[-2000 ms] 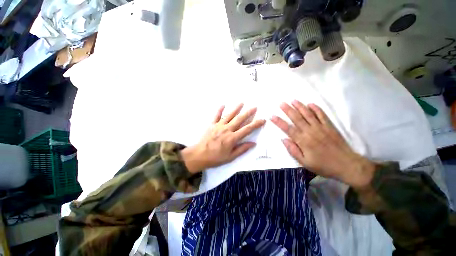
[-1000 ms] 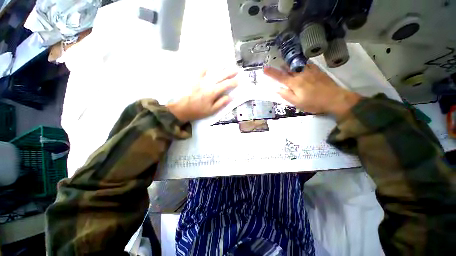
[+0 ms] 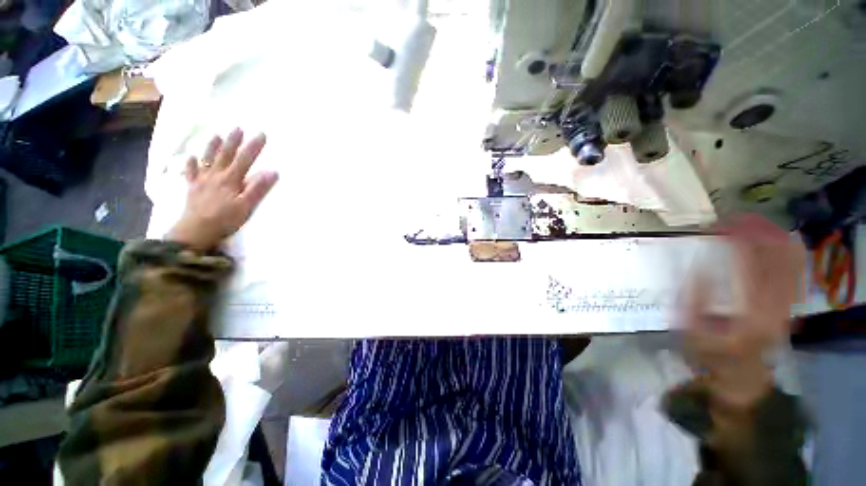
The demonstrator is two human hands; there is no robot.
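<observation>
My left hand (image 3: 221,190) lies flat with fingers apart on the white fabric (image 3: 323,161) at the left of the table. The fabric is overexposed and its edge is hard to tell from the table. My right hand (image 3: 745,285) is blurred above the table's right front; whether it holds anything cannot be told. The sewing machine head (image 3: 722,76) stands at upper right, with its presser foot (image 3: 496,180) above the bare needle plate (image 3: 500,217). Part of the white fabric (image 3: 655,180) shows behind the tension knobs.
Orange-handled scissors (image 3: 834,270) lie at the right table edge. A white lamp (image 3: 412,66) is left of the machine. A green crate (image 3: 66,294) stands at the left, and a crumpled white heap (image 3: 133,33) at upper left. White cloth (image 3: 627,408) hangs at lower right.
My left hand has moved left across the fabric. My right hand has moved from beside the presser foot to the right front. The fabric has shifted back, baring the needle plate and more of the machine bed.
</observation>
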